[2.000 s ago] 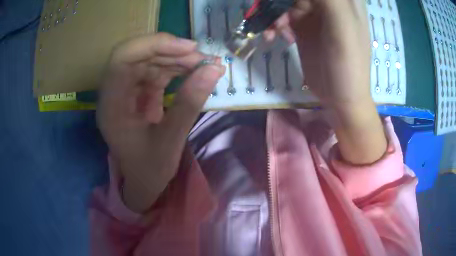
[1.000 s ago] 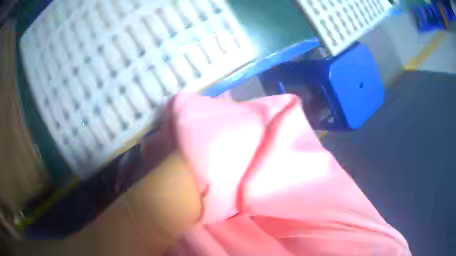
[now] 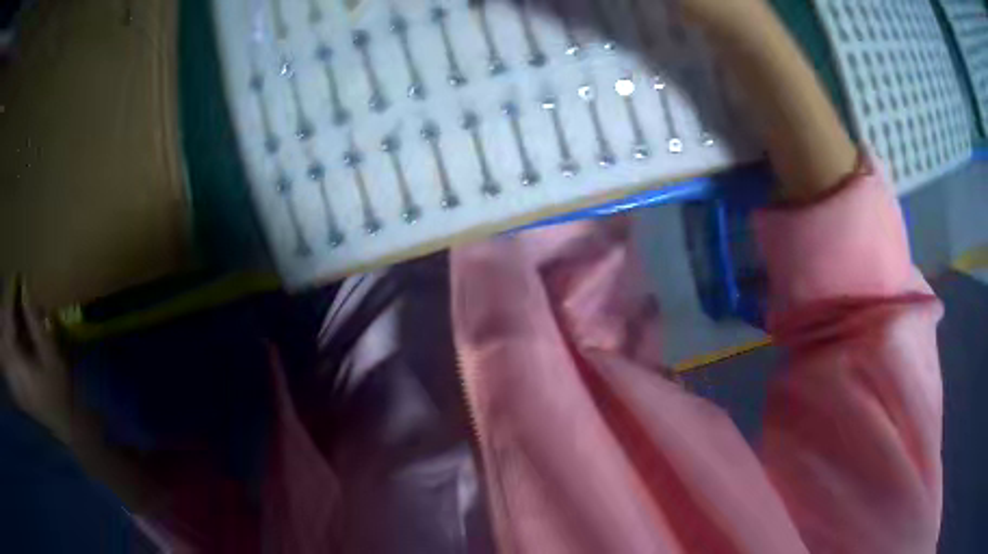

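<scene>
The white layout board (image 3: 466, 233) lies in front of me, with rows of thin dumbbell-shaped links (image 3: 441, 168) on it. Bright silver dots show at link ends towards its right side. My left hand (image 3: 38, 363) is dark and blurred at the far left edge, partly cut off, by the near left corner of the brown board (image 3: 98, 141); whether it holds anything cannot be told. My right forearm reaches up over the white board's right side. The right hand is beyond the top edge, and a dark blurred area or shadow lies beside the forearm.
The green table top (image 3: 222, 184) shows between the boards. A yellow strip (image 3: 163, 308) runs along the near edge under the brown board. More white dotted boards (image 3: 894, 92) lie at the right. A blue stool (image 3: 715, 260) stands below the table's blue trim.
The view swung right and then partly back. My hands, earlier close together with the black tool and a small piece, are now far apart; the tool is no longer clearly seen.
</scene>
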